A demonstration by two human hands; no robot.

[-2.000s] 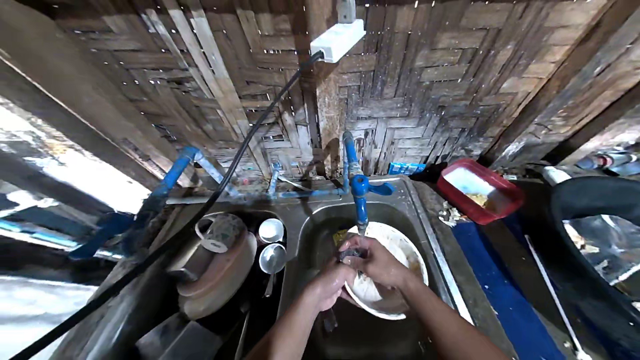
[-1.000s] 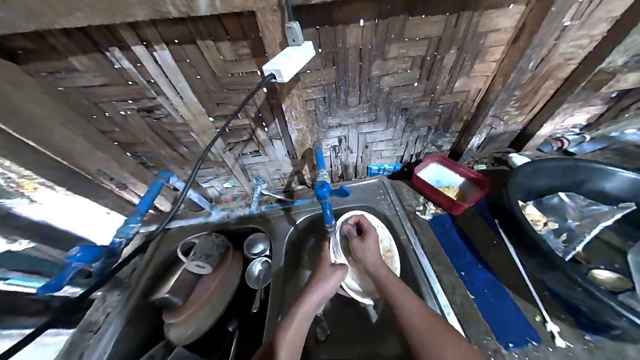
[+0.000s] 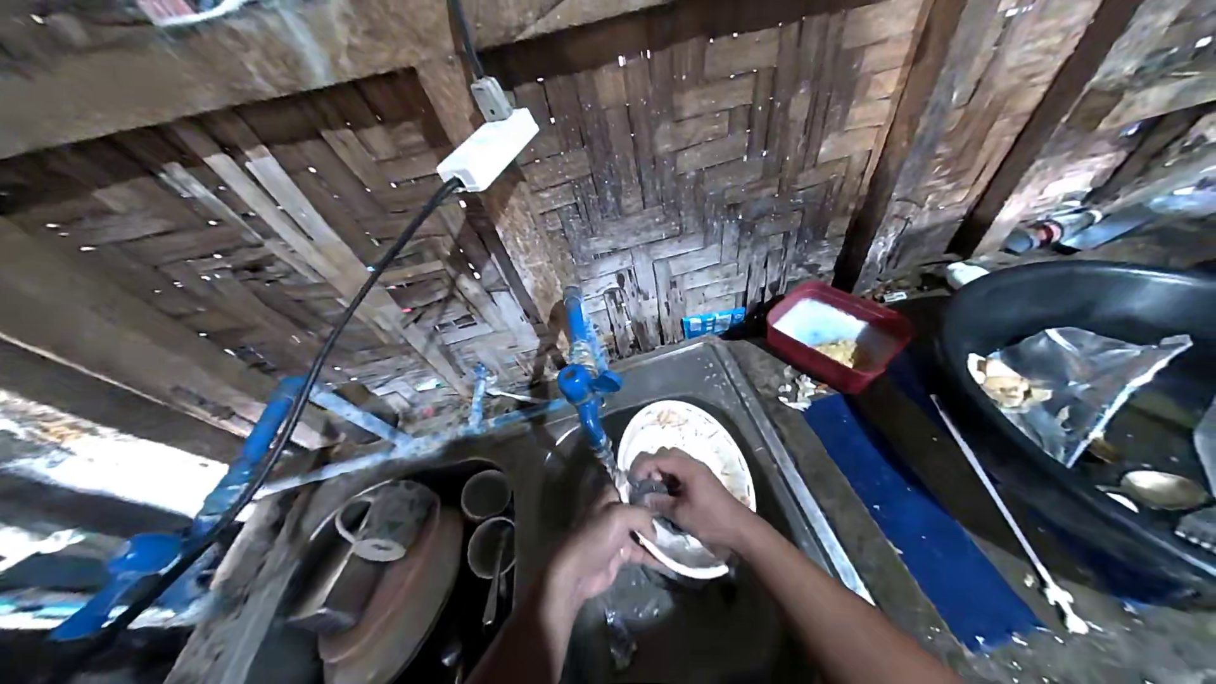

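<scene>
Water runs from a blue plastic tap [image 3: 581, 389] over a metal sink [image 3: 665, 375]. Just below the tap's spout, my left hand [image 3: 617, 541] grips the near left rim of a white bowl [image 3: 686, 560], which is tilted. My right hand [image 3: 686, 489] holds a small dark thing, perhaps a scouring pad, against the bowl's inside. Behind both hands lies a white oval plate [image 3: 698, 432] with brownish scraps on it. A clear, glassy or plastic-like thing, too blurred to name, shows under my left hand.
Left basin: a patterned mug [image 3: 399, 522], a large pan [image 3: 408, 608], metal cups [image 3: 487, 496] and a spoon. Right: a red plastic basin [image 3: 836, 328] with food scraps, a blue strip [image 3: 921, 522], a thin white stick [image 3: 997, 513] and a black tub [image 3: 1026, 285]. A black cable hangs at left.
Both hands have stayed below the tap, and my right hand has moved lower over the dish. The view has shifted, showing more of the black tub.
</scene>
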